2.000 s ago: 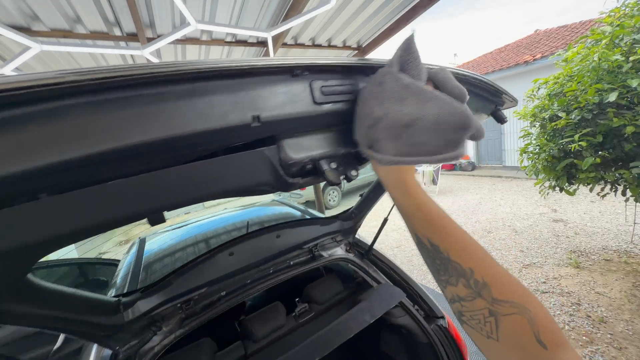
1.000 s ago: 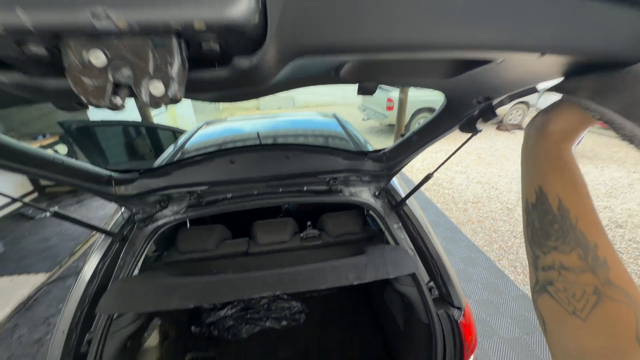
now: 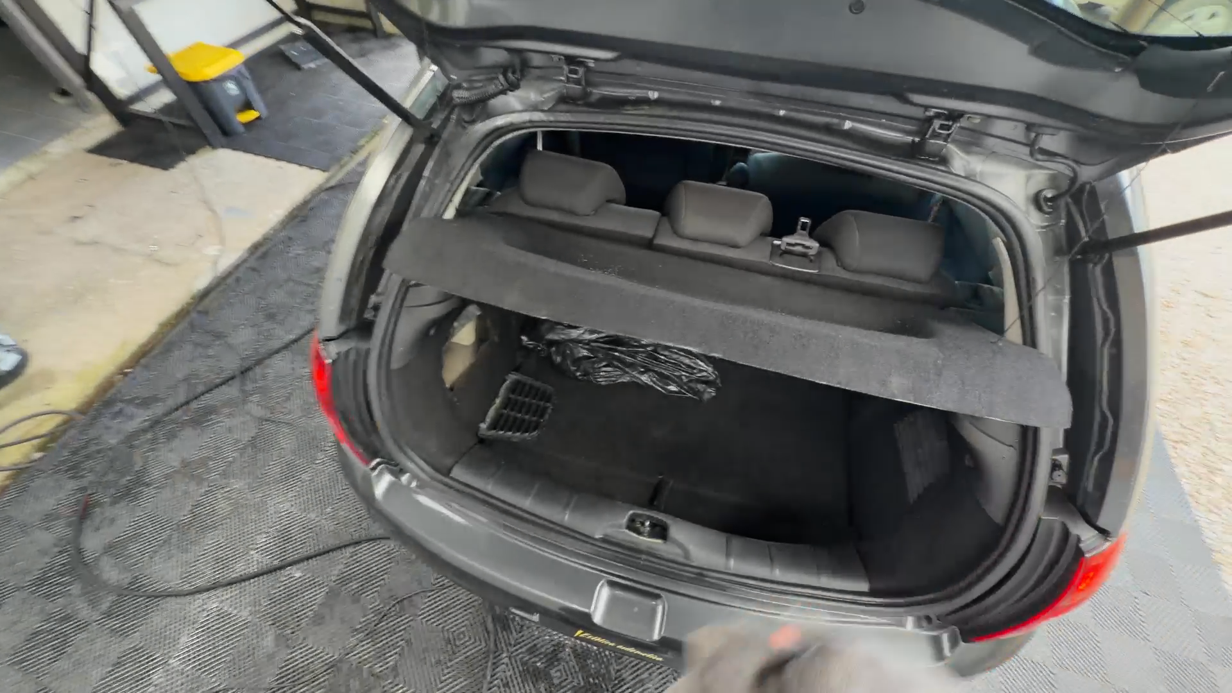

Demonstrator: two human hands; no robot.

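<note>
A blurred grey cloth (image 3: 808, 662) shows at the bottom edge, just behind the rear bumper (image 3: 481, 568) of a dark hatchback; a small orange-red spot is on it. No skin of my right hand can be made out there, and its hold on the cloth is unclear. My left hand is out of view. Above the open boot is the raised tailgate (image 3: 770, 48). A dark parcel shelf (image 3: 712, 313) lies tilted across the boot opening. Beneath it, a crumpled black plastic bag (image 3: 626, 361) and a black slatted grille (image 3: 520, 407) rest on the boot floor (image 3: 751, 452).
Gas struts (image 3: 1169, 234) flank the opening. A dark hose (image 3: 241, 577) runs over the patterned floor mat (image 3: 221, 472) at left. Farther back stands a grey step stool with a yellow top (image 3: 207, 62). Gravel (image 3: 1198, 318) lies at the right.
The view has swung down from the tailgate to the boot. My right forearm, raised at the tailgate's edge before, has left the view; a grey cloth now shows low down.
</note>
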